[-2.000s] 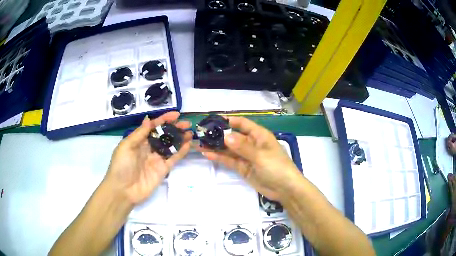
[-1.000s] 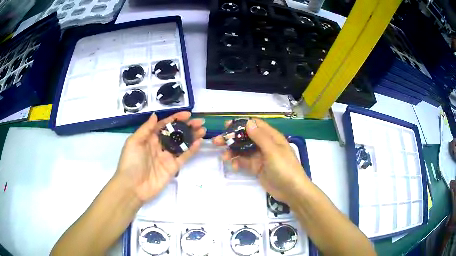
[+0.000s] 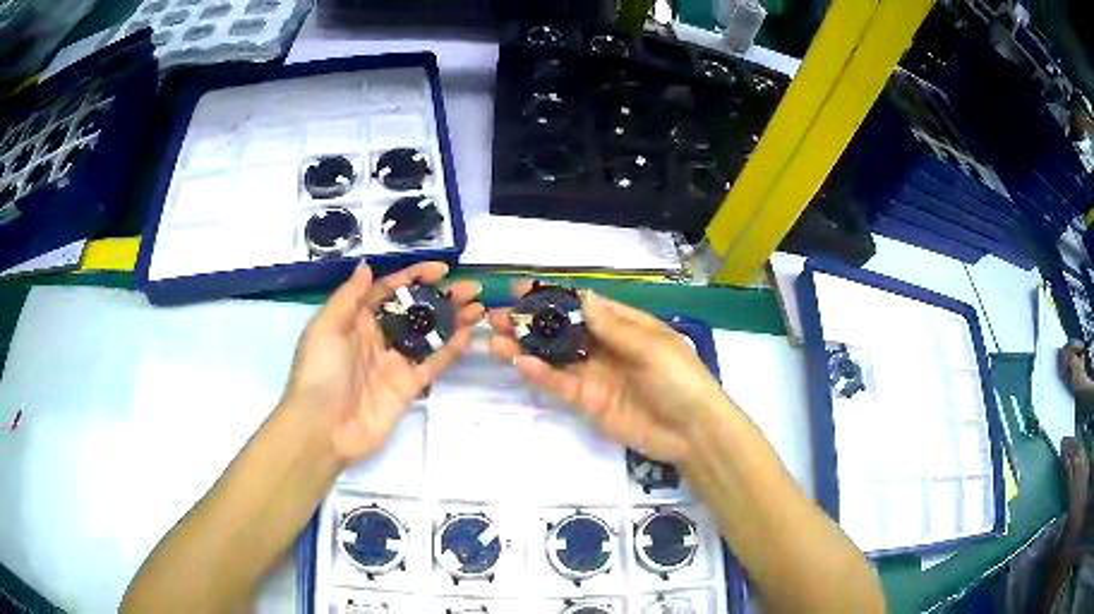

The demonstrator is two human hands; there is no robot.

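Observation:
My left hand [image 3: 366, 372] is palm up and holds a round black watch body [image 3: 418, 320], back side up, with pale strips and a small round centre. My right hand [image 3: 624, 372] holds a second watch body [image 3: 549, 321] by its edge, also back side up with pale strips. The two watch bodies are side by side, apart, above the far edge of the blue-rimmed tray [image 3: 528, 450]. A row of watch bodies [image 3: 581, 542] with silver rims lies in that tray, and one more sits partly hidden under my right wrist.
A blue-rimmed tray [image 3: 228, 216] at back left holds several watch bodies; another [image 3: 918, 414] at right holds one. A black foam tray [image 3: 576, 198] and slanted yellow post [image 3: 816, 138] stand behind. Stacked blue trays [image 3: 936, 222] and a person's hand [image 3: 1076, 369] are at far right.
My right hand has brought its watch body back left, closer to the other one, after moving right; its back now shows more fully. My left hand stays nearly still.

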